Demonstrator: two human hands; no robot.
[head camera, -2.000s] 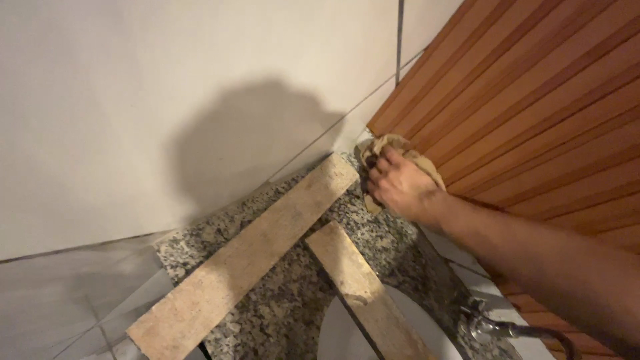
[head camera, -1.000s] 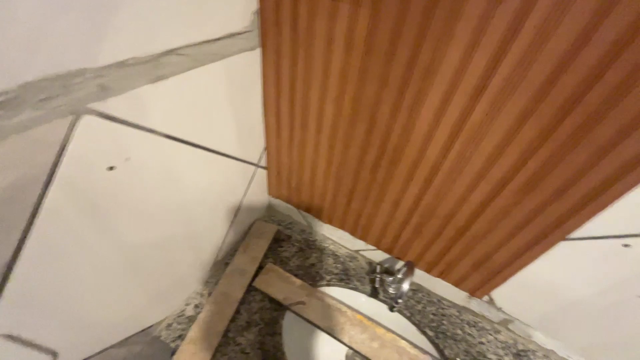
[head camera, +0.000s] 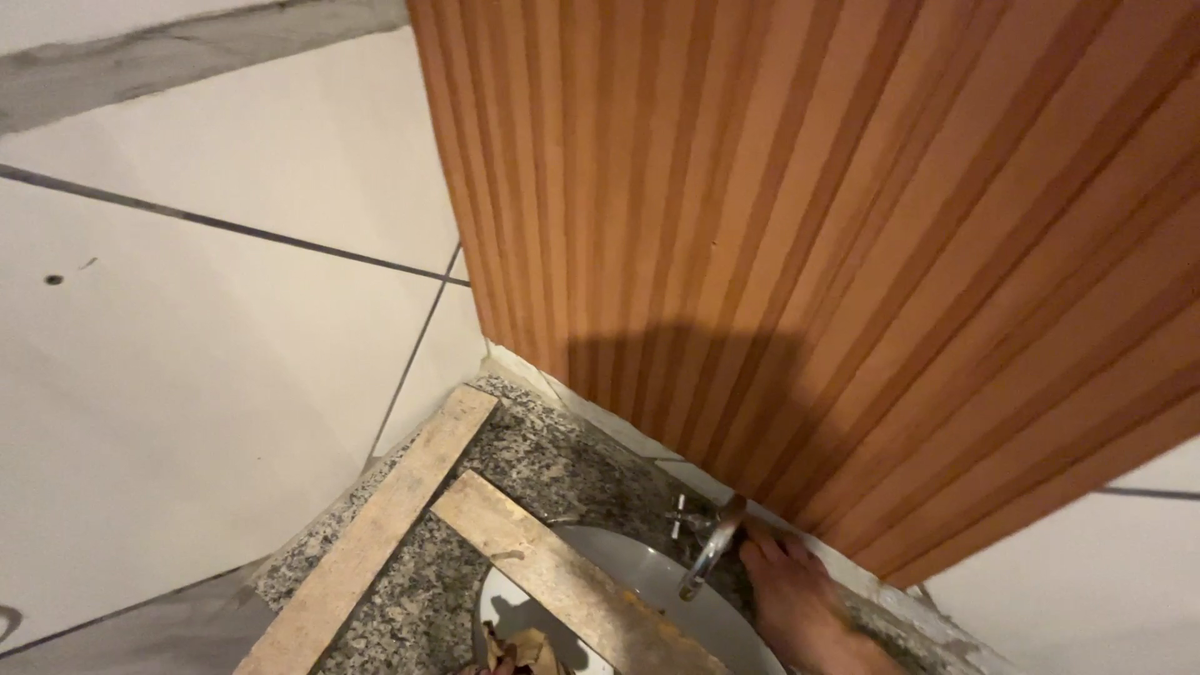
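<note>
My right hand (head camera: 792, 581) reaches down onto the granite counter just right of the chrome faucet (head camera: 717, 548), close to the foot of the slatted wood panel (head camera: 797, 234). Its fingertips are partly hidden behind the faucet, and whether they hold anything cannot be told. At the bottom edge, the fingertips of my left hand (head camera: 502, 666) grip a crumpled brown cloth or paper (head camera: 530, 649) over the white sink basin (head camera: 656, 562). Two wooden boards lie here: one board (head camera: 375, 534) along the left of the granite counter (head camera: 562, 450), the other board (head camera: 562, 572) across the basin.
White wall tiles (head camera: 234, 375) with dark joints rise at the left, below a grey mortar band (head camera: 187, 56). A low strip of light tile (head camera: 619, 427) runs between the panel's lower edge and the counter. A small dark hole (head camera: 53, 279) marks the left tile.
Two seconds ago a hand pressed a tan cloth into the counter's back corner; that corner now has no hand. Both hands, out of view one second ago, now show near the sink. The view has swung right.
</note>
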